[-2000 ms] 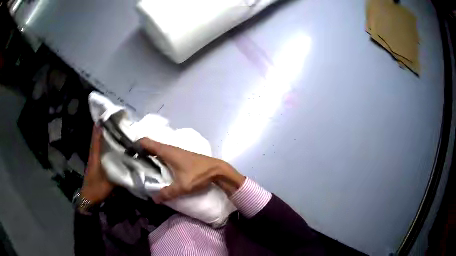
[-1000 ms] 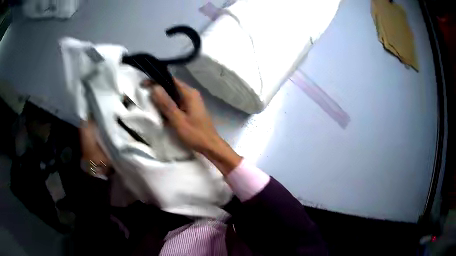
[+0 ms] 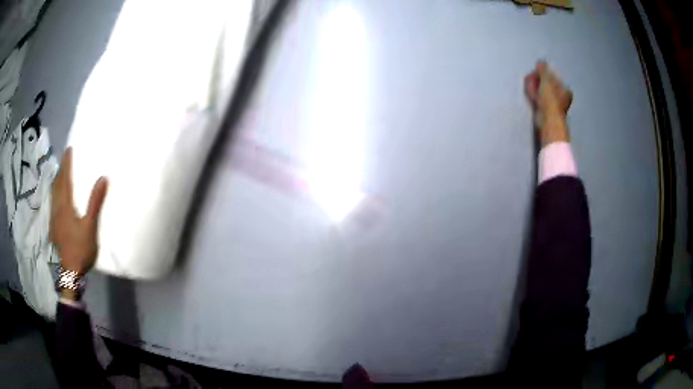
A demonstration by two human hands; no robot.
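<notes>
The white fabric roll (image 3: 156, 144) lies on the pale grey-blue table (image 3: 425, 251), on the left side. My left hand (image 3: 74, 220) is against the roll's left side near its close end, with thumb and fingers apart. My right hand (image 3: 549, 95) is far out over the right part of the table, away from the roll. Its fingers look curled in, and nothing shows in it. The white garment with dark piping (image 3: 29, 171) lies at the left edge, left of the roll, with its black hanger hook (image 3: 36, 106) pointing up.
Tan card patterns (image 3: 543, 4) are cut off by the top edge. A faint pinkish strip mark (image 3: 266, 166) runs across the table right of the roll. More white cloth (image 3: 11, 61) shows at the upper left. A dark rail (image 3: 659, 152) borders the table on the right.
Both hands have let go of the garment and hanger, which now lie at the left. My left hand has moved to the roll; my right has reached far right. The view has shifted.
</notes>
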